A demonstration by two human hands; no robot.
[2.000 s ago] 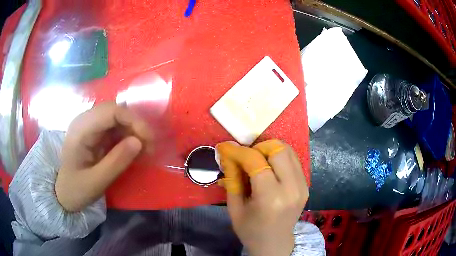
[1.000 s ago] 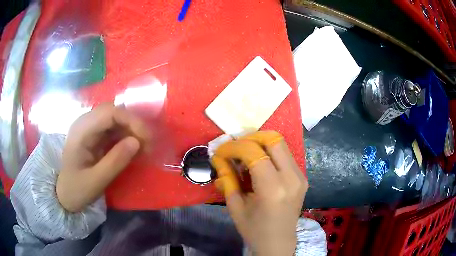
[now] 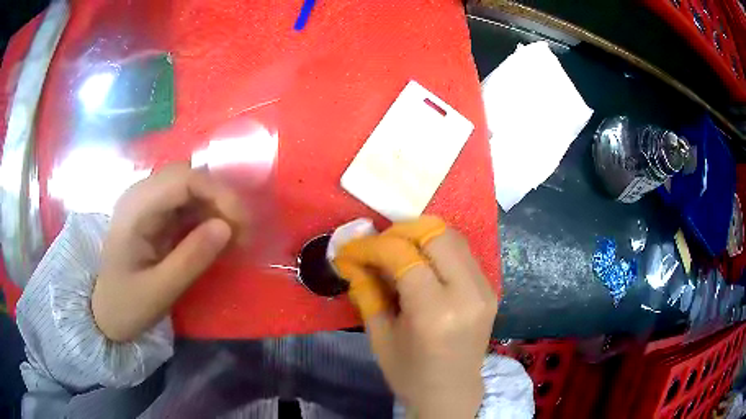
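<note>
A round dark watch head [image 3: 317, 268] with a thin metal rim lies on the red mat [image 3: 245, 315], near its front edge. My right hand [image 3: 425, 303] wears orange finger cots and pinches a small white wad [image 3: 350, 233] against the upper right of the dark face. The fingers hide part of the watch head's right side. A white card holder [image 3: 409, 151] lies just beyond my right fingertips, its slot at the far end. My left hand [image 3: 159, 254] is left of the watch head, fingers curled, thumb and fingertips apart, holding nothing visible.
Right of the mat are a white tissue [image 3: 536, 123], a glass bottle [image 3: 634, 159], a blue bin [image 3: 707, 188] and a blue heap [image 3: 612, 270] on the dark green bench. A green patch [image 3: 155, 98] is under glossy clear sheet at left. A red tray [image 3: 703, 380] stands lower right.
My right hand and the white wad have moved left over the watch face. The card holder has shifted and turned slightly. The bright reflection on the watch face is gone. My left hand stays.
</note>
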